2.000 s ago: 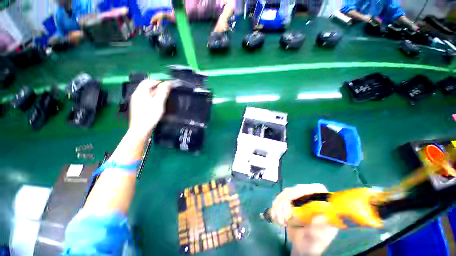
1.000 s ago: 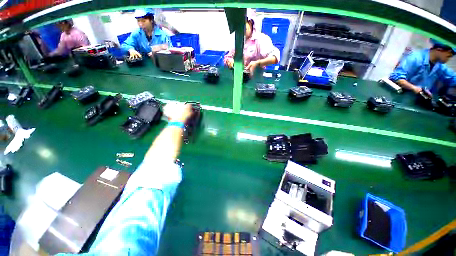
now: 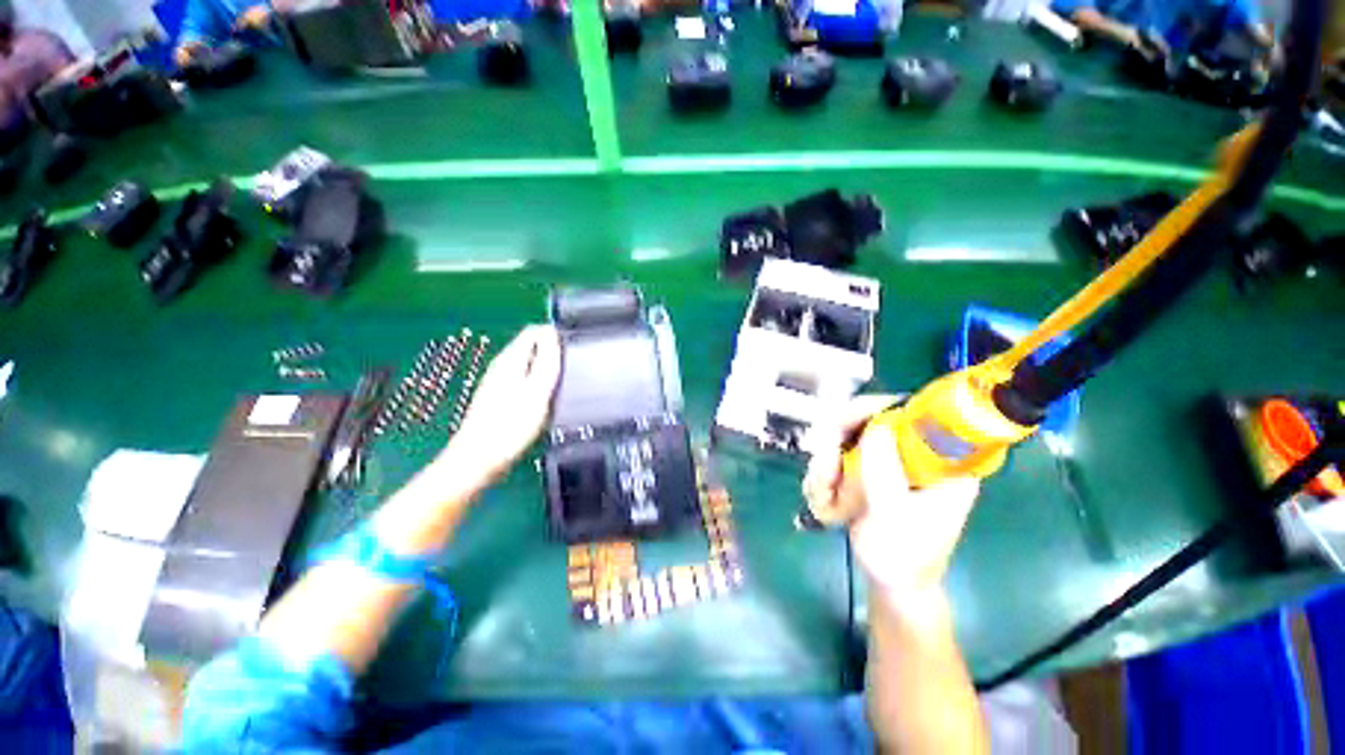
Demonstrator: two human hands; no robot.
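My left hand (image 3: 512,391) holds the left edge of an open black device housing (image 3: 621,487). The housing lies unfolded, its grey inner half away from me and its half with white markings nearer, over the far part of the tan-copper fixture (image 3: 657,595). My right hand (image 3: 870,479) grips the orange-yellow electric screwdriver (image 3: 944,429), right of the housing. The screwdriver tip is small and points down-left, apart from the housing. The white-grey screw feeder (image 3: 798,354) stands just behind my right hand.
A blue bin (image 3: 1056,409) is partly hidden behind the screwdriver. Beaded strips (image 3: 432,387) and a grey-brown flat box (image 3: 244,509) lie at left. Black housings (image 3: 804,232) line the bench further away. A black supply box (image 3: 1242,479) is at far right. People's sleeves show across the bench.
My left hand has come back from the row of housings to near the fixture, with an open housing now in it. My right hand and the screwdriver are back in view, raised beside the feeder.
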